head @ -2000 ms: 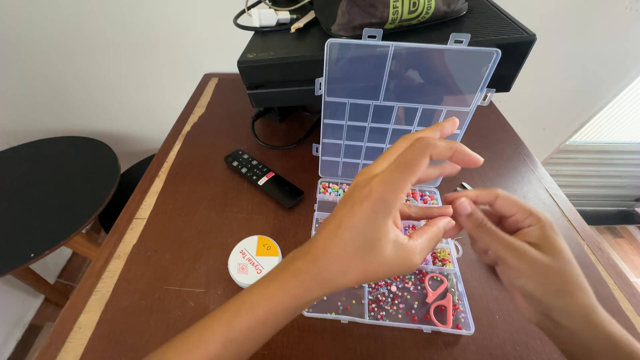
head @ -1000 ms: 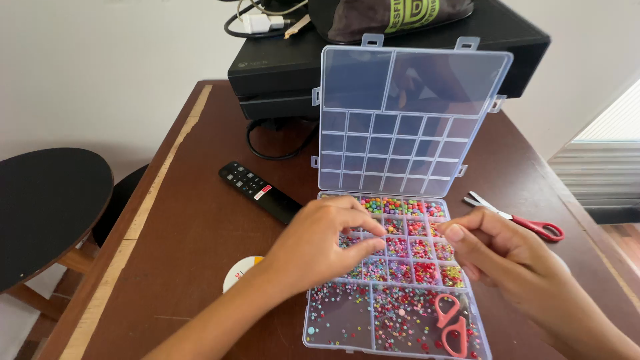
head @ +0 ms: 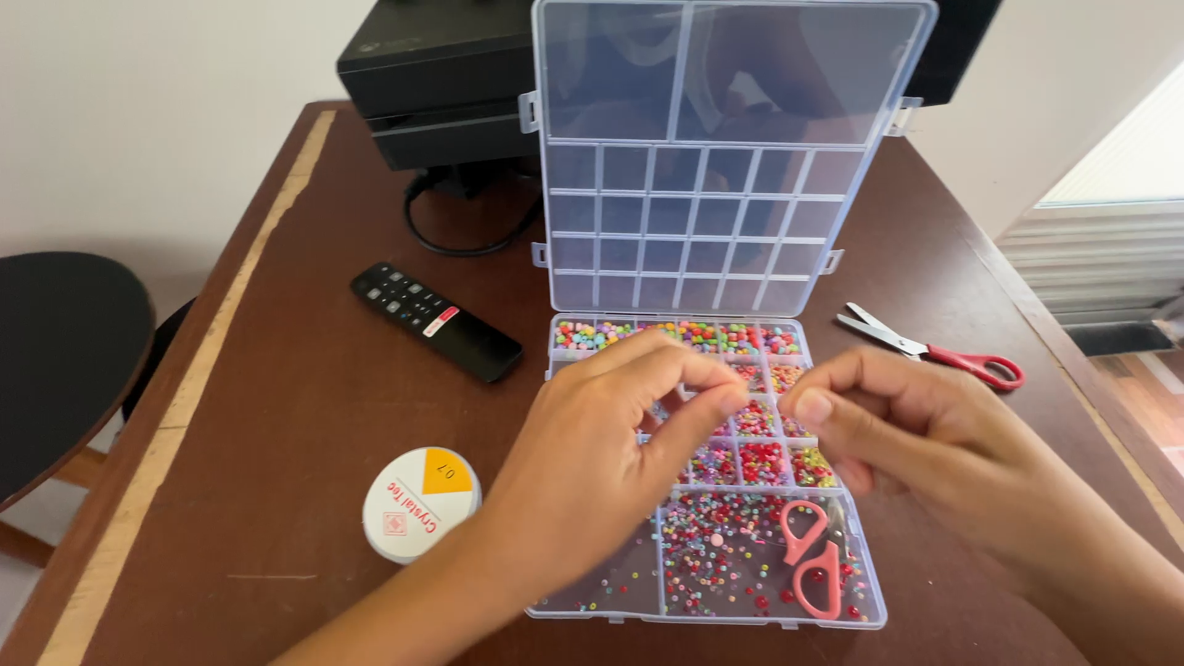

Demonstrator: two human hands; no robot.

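A clear plastic bead box (head: 662, 555) lies with its lid (head: 703, 166) raised, its compartments filled with small coloured beads. Over its middle, my left hand (head: 638, 425) pinches thumb and index finger together; whatever is between the tips is too small to make out. Close by on the right, my right hand (head: 897, 425) also has thumb and forefinger pressed together, with nothing clearly visible between them. The fingertips of the two hands are a small gap apart. Pink-handled scissors (head: 819, 569) rest in the lower right compartment. A round white and yellow spool (head: 421, 504) sits left of my left forearm.
Red-handled scissors (head: 934, 351) lie partly spread on the brown table (head: 277, 416), right of the box. A black remote control (head: 435, 319) lies at the left. Behind the box are a black console (head: 453, 83) and a looped cable (head: 462, 250). A black round stool (head: 69, 361) stands at the far left.
Two seconds ago my hands met above the box, with the left fingers spread. One second ago the left hand was lower over the bead compartments; now it is closer to my right hand.
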